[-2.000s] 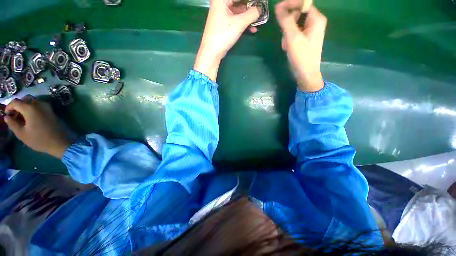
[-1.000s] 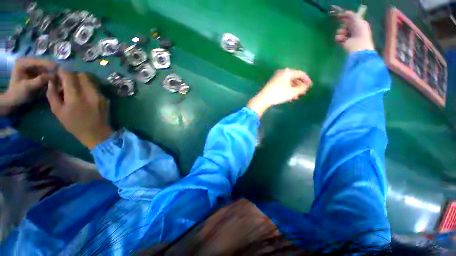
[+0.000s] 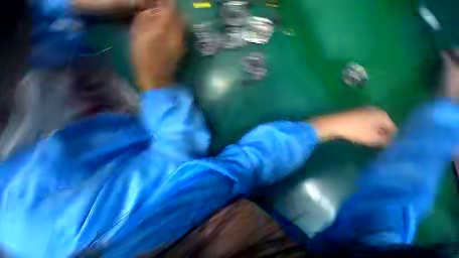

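Observation:
The view is strongly blurred. My left hand (image 3: 363,127) is low over the green mat (image 3: 282,101) right of centre, its fingers curled; no object shows in it, but blur hides the fingertips. My right hand (image 3: 450,73) is at the right edge, blurred and cut off, and I cannot see what it holds. One small silver module (image 3: 355,75) lies alone on the mat above my left hand. Several silver-and-dark modules (image 3: 258,30) lie in a loose cluster at the top centre, with another dark module (image 3: 255,65) just below them.
A neighbour's hand (image 3: 157,48) and blue sleeve (image 3: 173,118) are at the upper left, beside the module cluster. A small yellow bit (image 3: 202,5) lies at the top edge. A pale streak (image 3: 429,17) shows at the upper right.
The view has swung, so the modules and the neighbour's hand now appear further right. The pink-framed tray has left the picture. My right hand now shows only at the right edge.

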